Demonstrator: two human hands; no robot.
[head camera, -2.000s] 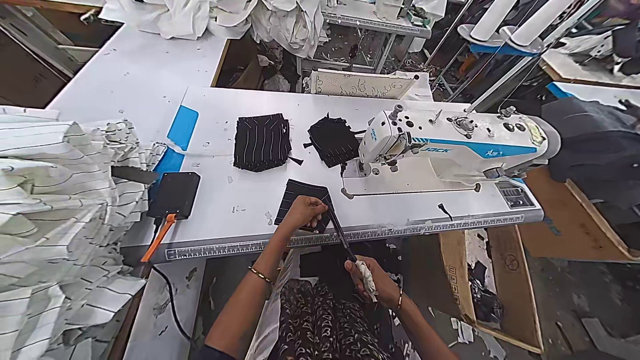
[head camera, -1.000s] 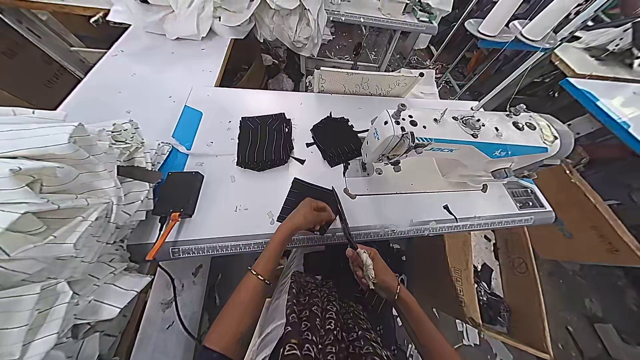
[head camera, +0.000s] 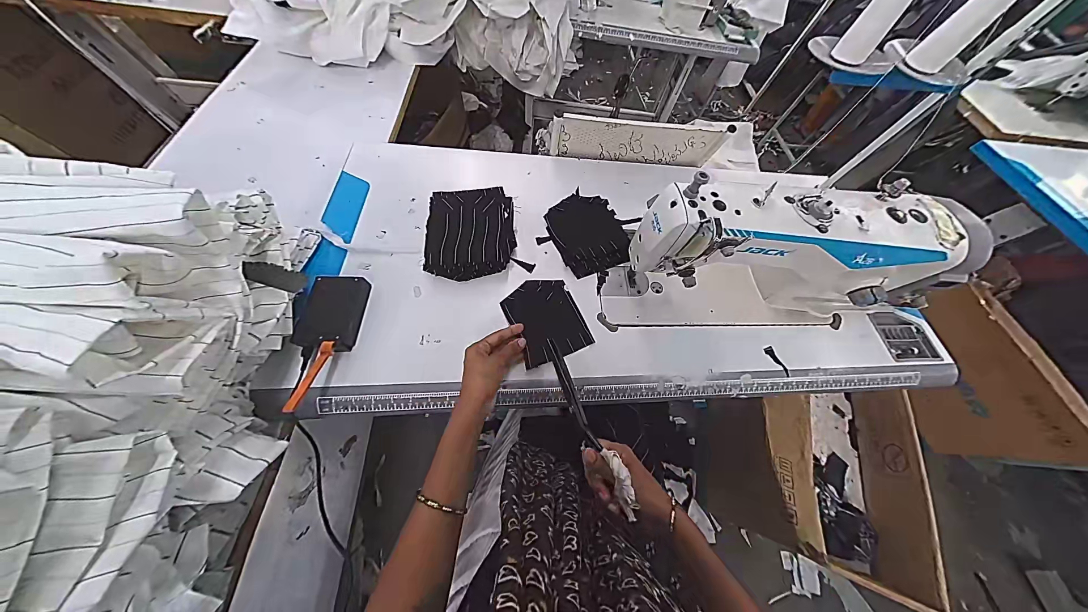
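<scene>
My left hand (head camera: 495, 361) pinches the left edge of a black fabric piece (head camera: 548, 316) that lies near the table's front edge. My right hand (head camera: 614, 480) grips the cloth-wrapped handles of long scissors (head camera: 568, 391); their blade tips lie over the lower part of that piece. Behind it are a stack of black pinstriped fabric pieces (head camera: 470, 234) and, to its right, a second black stack (head camera: 586, 234), close to the needle area of a white Jack sewing machine (head camera: 799, 242).
White striped fabric (head camera: 102, 297) is heaped at the left. Beside it sits a black box with an orange strap (head camera: 331, 313). A ruler strip (head camera: 620, 393) runs along the table's front edge. Cardboard boxes (head camera: 884, 476) stand below right; thread cones (head camera: 871, 30) rise at the back right.
The black fabric piece has turned and now lies flatter, its plain face up. My left hand has moved off its middle to its left edge, and the scissors' tips have moved over its lower part.
</scene>
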